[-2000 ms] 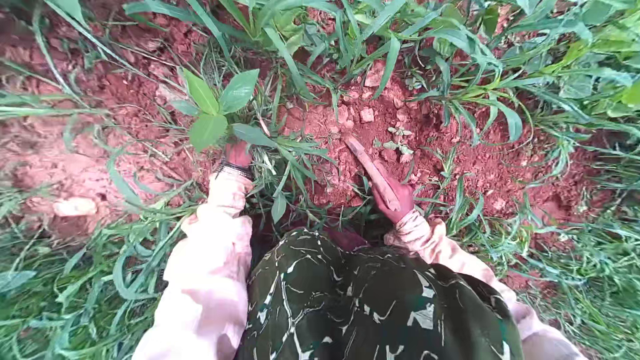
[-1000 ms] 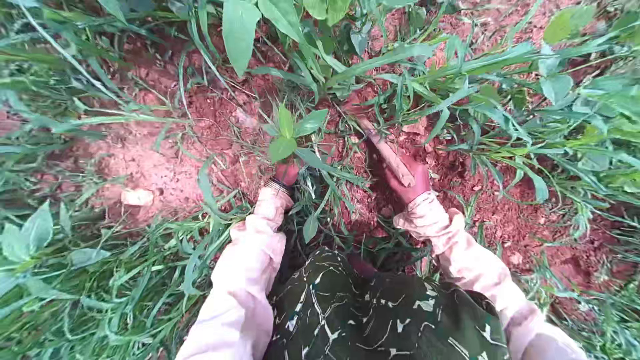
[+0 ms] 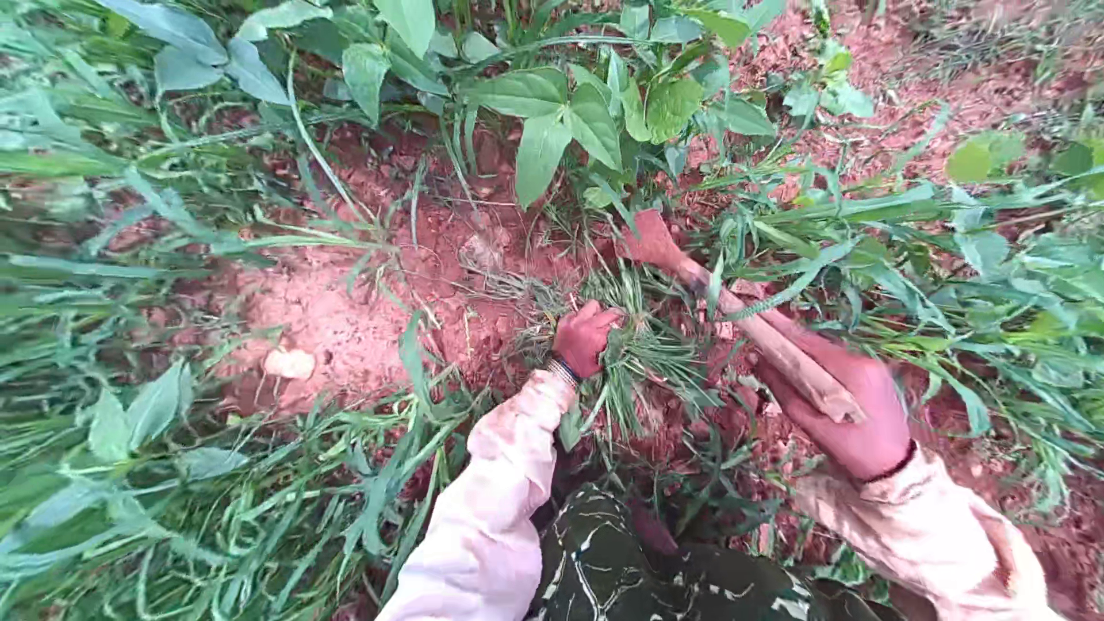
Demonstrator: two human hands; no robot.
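Note:
My right hand [image 3: 849, 405] grips the wooden handle [image 3: 789, 354] of a small hand hoe. The tool's flat blade [image 3: 651, 241], coated in red soil, points up and left, just above the ground among the grass. My left hand [image 3: 586, 336], with bangles at the wrist, is closed on a clump of green grass [image 3: 642, 354]. The blade is above and to the right of my left hand. Both hands are stained with red soil, and pale sleeves cover the arms.
Broad-leaved plants [image 3: 561, 112] stand at the top middle. Long grass [image 3: 293, 500] grows at the lower left and more on the right. A pale stone [image 3: 290, 363] lies on the red soil [image 3: 345, 319] to the left. My patterned clothing [image 3: 595, 552] shows at the bottom.
The hoe and my right hand have lifted from the soil and look nearer the camera. My left hand, behind a leafy sprig before, now holds grass in plain sight. The view has shifted.

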